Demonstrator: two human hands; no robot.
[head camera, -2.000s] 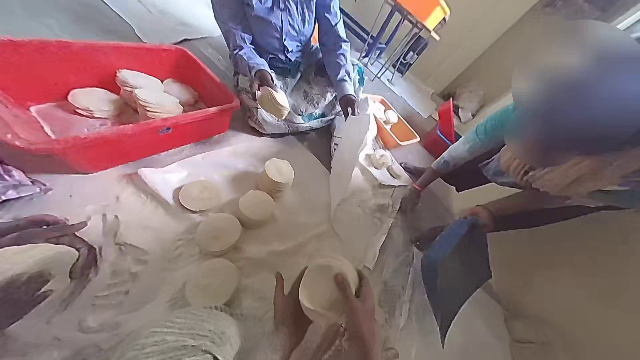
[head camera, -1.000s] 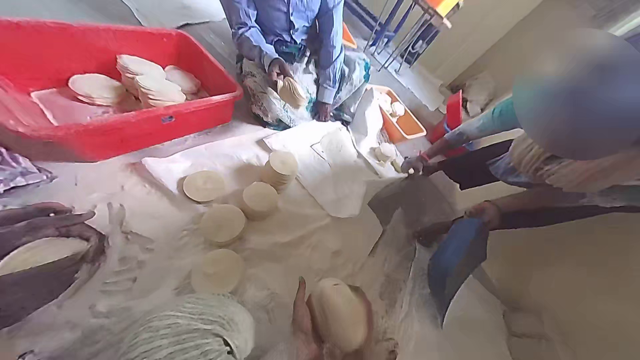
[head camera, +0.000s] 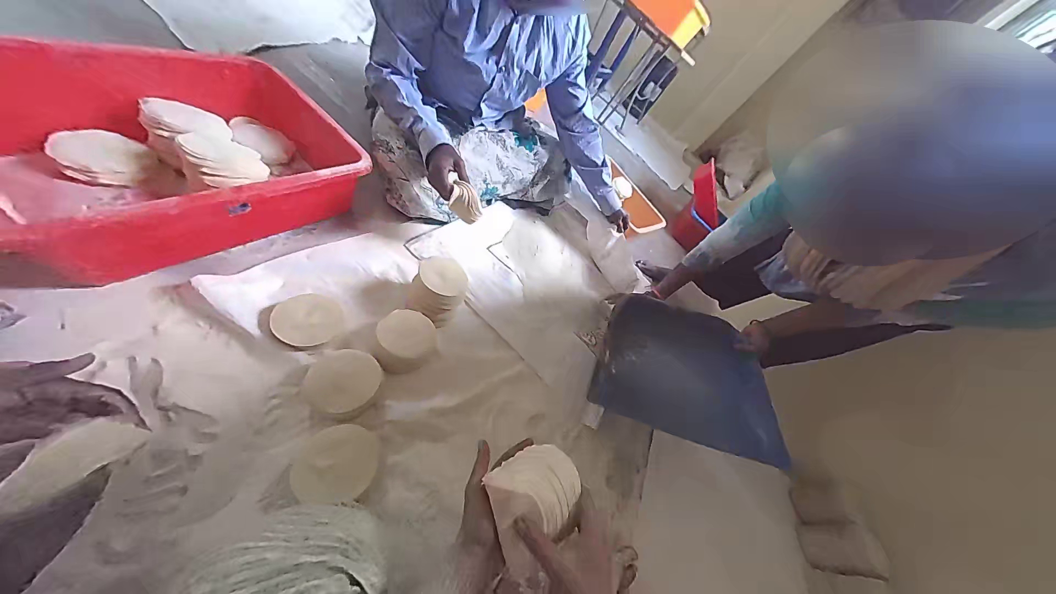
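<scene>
Near the bottom centre, my left hand (head camera: 480, 520) and my right hand (head camera: 569, 540) grip a stack of round flat dough discs (head camera: 536, 495) between them, tilted so that the layered edges show. On the floury white cloth (head camera: 462, 412) to the left stand several stacks of the same discs, among them a tall stack (head camera: 440, 285), a middle one (head camera: 342, 381) and one closest to me (head camera: 334, 464). A pale, ridged bundle (head camera: 289, 553) lies at the lower edge, left of my hands; its kind is unclear.
A red plastic tub (head camera: 206, 219) with disc stacks stands at upper left. Across the cloth a seated person (head camera: 487, 82) holds discs. At right another person bends with a blue flat sheet or pan (head camera: 693, 371). More hands (head camera: 58, 412) hold a pale mass at far left. An orange tray (head camera: 643, 206) lies behind.
The stack in my hands has been turned so its layered edges show. The person at right has moved the blue piece, which now lies broad and flatter over the cloth's right edge.
</scene>
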